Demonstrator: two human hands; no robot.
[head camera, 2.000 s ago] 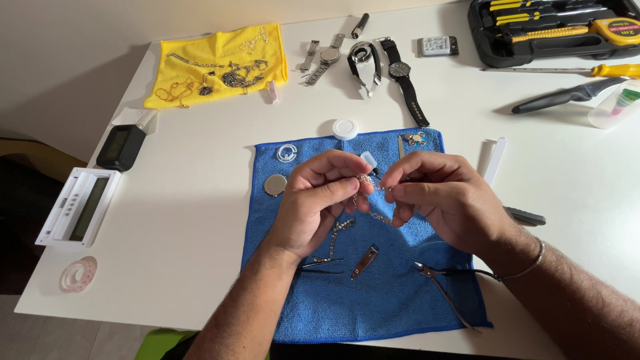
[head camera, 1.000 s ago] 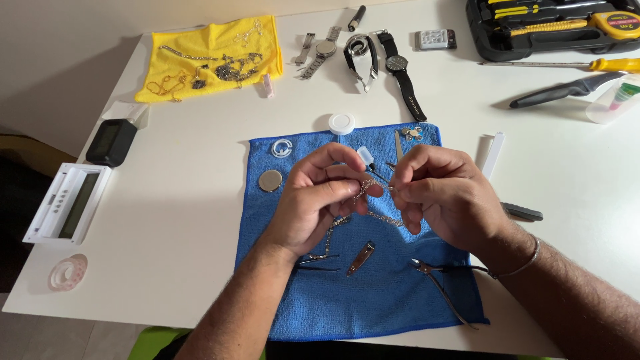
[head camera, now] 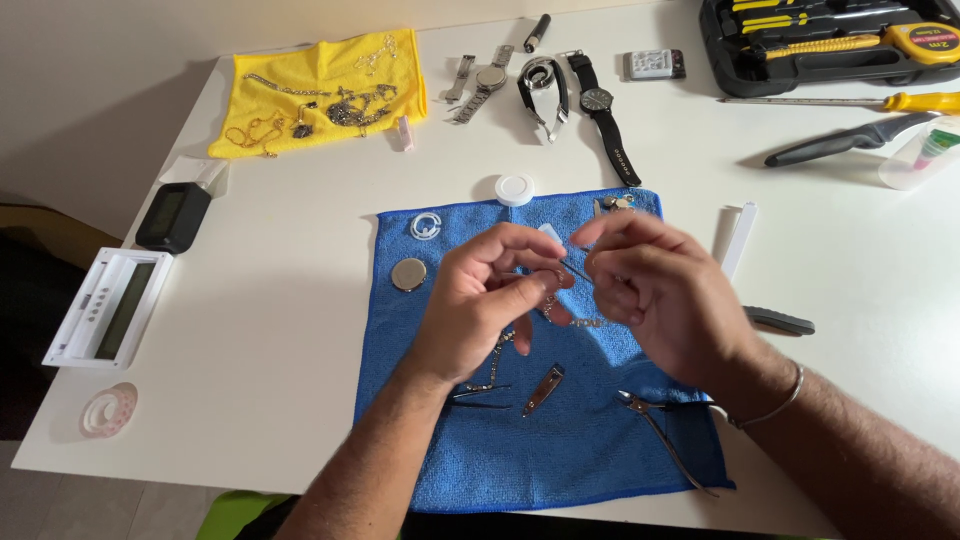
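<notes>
Above a blue microfiber cloth (head camera: 525,465), my left hand (head camera: 491,300) pinches a thin metal chain (head camera: 551,304) between thumb and fingers. My right hand (head camera: 660,292), slightly blurred, is closed around another part of the chain near its fingertips; the exact grip is partly hidden. Below the hands lie a nail clipper (head camera: 544,390), dark tweezers (head camera: 480,397) partly behind the left wrist, and nippers (head camera: 664,435) by the right wrist. Another chain section (head camera: 496,360) of small links rests on the cloth beside my left hand. A round metal disc (head camera: 409,275) is at the cloth's left.
A yellow cloth (head camera: 300,75) with jewellery chains lies at the back left. Several wristwatches (head camera: 597,100) lie behind the blue cloth. At the right are a black tool case (head camera: 817,71), a screwdriver (head camera: 900,103) and a dark-handled knife (head camera: 847,141). A white digital device (head camera: 109,307) sits left.
The fingertips of my two hands have shifted slightly around the chain, and my right index finger is raised more. Things on the cloth have not plainly moved.
</notes>
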